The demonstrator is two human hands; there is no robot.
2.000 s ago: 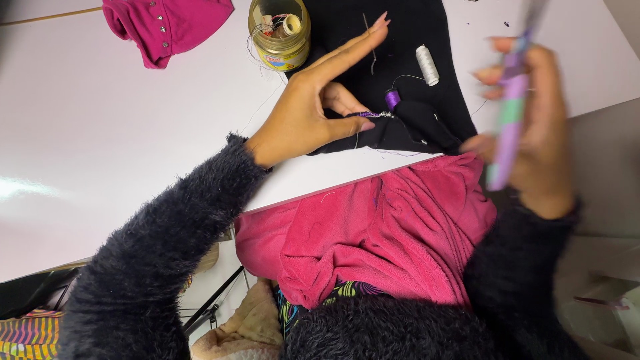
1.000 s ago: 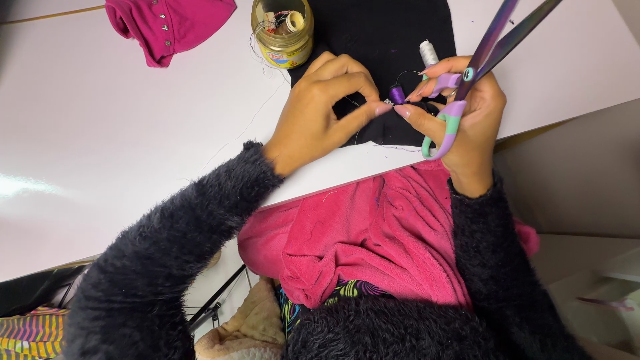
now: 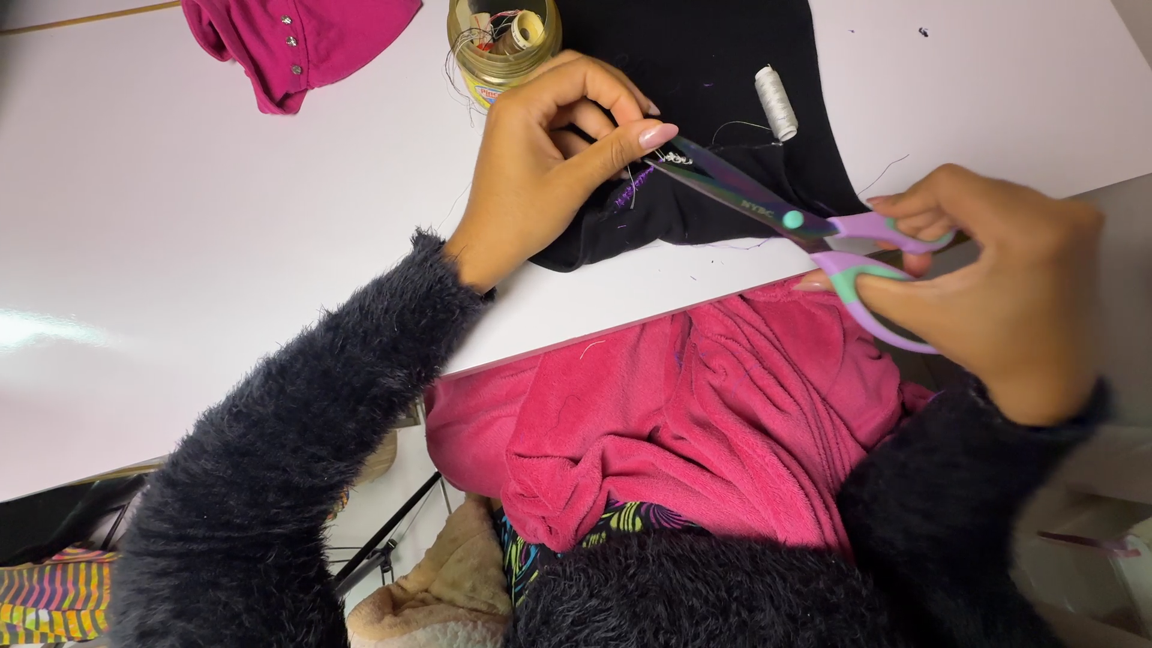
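Observation:
My right hand (image 3: 999,270) grips a pair of scissors (image 3: 810,234) by the lilac and mint handles, with the blades parted a little and pointing left. The blade tips reach the thread ends beside my left hand (image 3: 567,135), which pinches thread between thumb and forefinger over the black fabric (image 3: 711,198). Purple stitching (image 3: 634,187) and white stitching (image 3: 677,158) show on the fabric near the tips. A spool of white thread (image 3: 776,103) lies on the black fabric, up and right of the blades. The purple spool is not visible.
A glass jar (image 3: 504,67) with spools and loose thread stands behind my left hand. A magenta garment with studs (image 3: 306,45) lies at the upper left of the white table (image 3: 225,207). Pink plush cloth (image 3: 666,405) covers my lap below the table edge.
The scissors have turned from pointing upward to pointing left, with their tips now at the threads by my left hand. My right hand has moved away from the purple spool, no longer visible.

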